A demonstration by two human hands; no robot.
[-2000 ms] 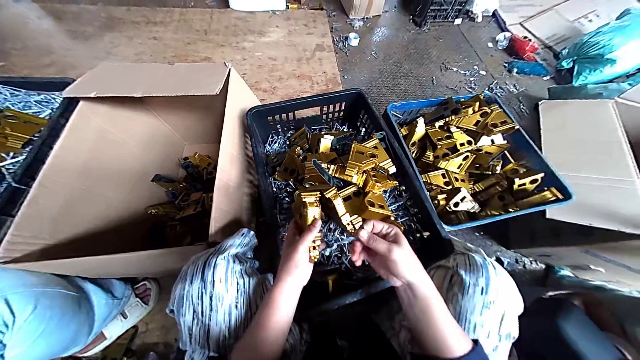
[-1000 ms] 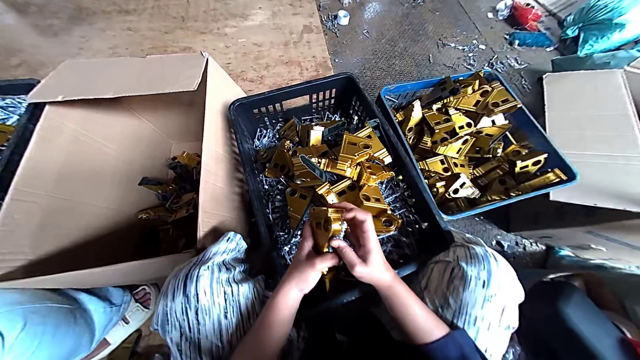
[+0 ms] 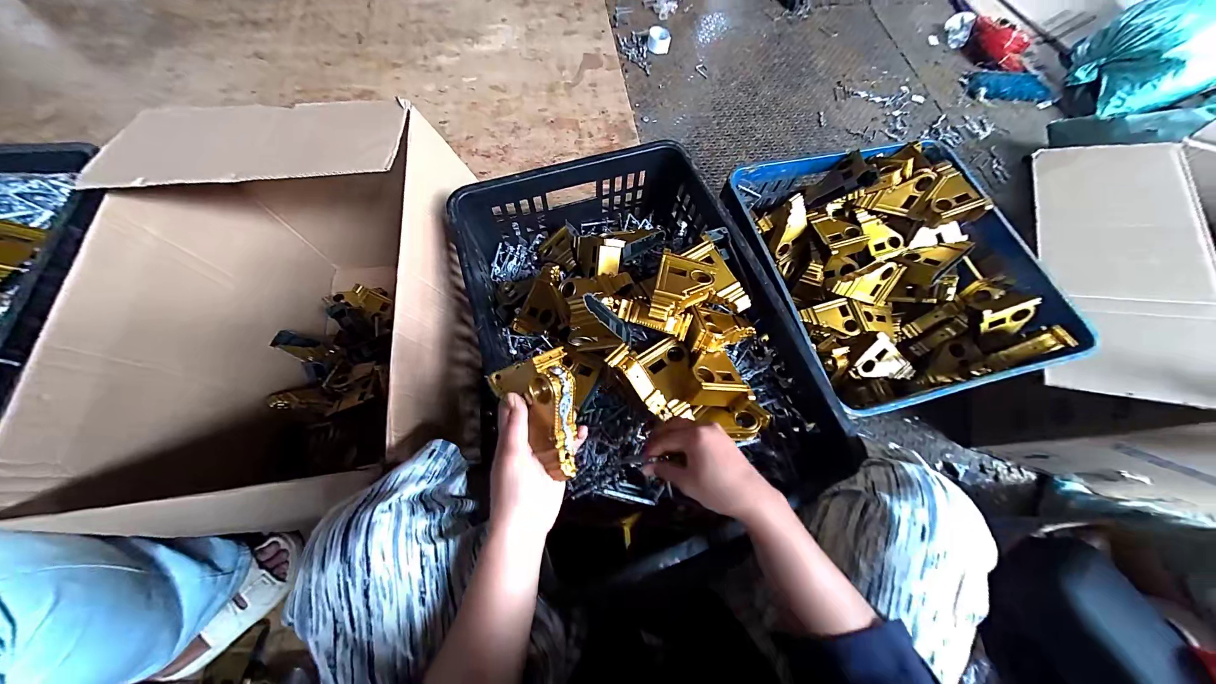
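My left hand (image 3: 525, 473) grips a gold-coloured metal bracket (image 3: 551, 408) over the near left part of a black plastic crate (image 3: 463, 275). Along the bracket's upright side runs a silvery strip. To the right, my right hand (image 3: 703, 464) is low over the crate with its fingers pinched on a small dark, thin piece (image 3: 660, 460), perhaps a screw. Several more gold brackets (image 3: 684, 285) lie in the crate on a bed of loose silvery screws or pins (image 3: 608, 480).
A blue crate (image 3: 1064, 313) full of gold brackets adjoins on the right. At left stands an open cardboard box (image 3: 190, 285) with several brackets inside. Another person's sandalled foot (image 3: 271, 560) is at lower left. Teal bags (image 3: 1149, 57) lie at upper right.
My hands were together at the bracket one second ago; now they are apart, the right one lower over the loose hardware. The held bracket has turned, showing its silvery strip.
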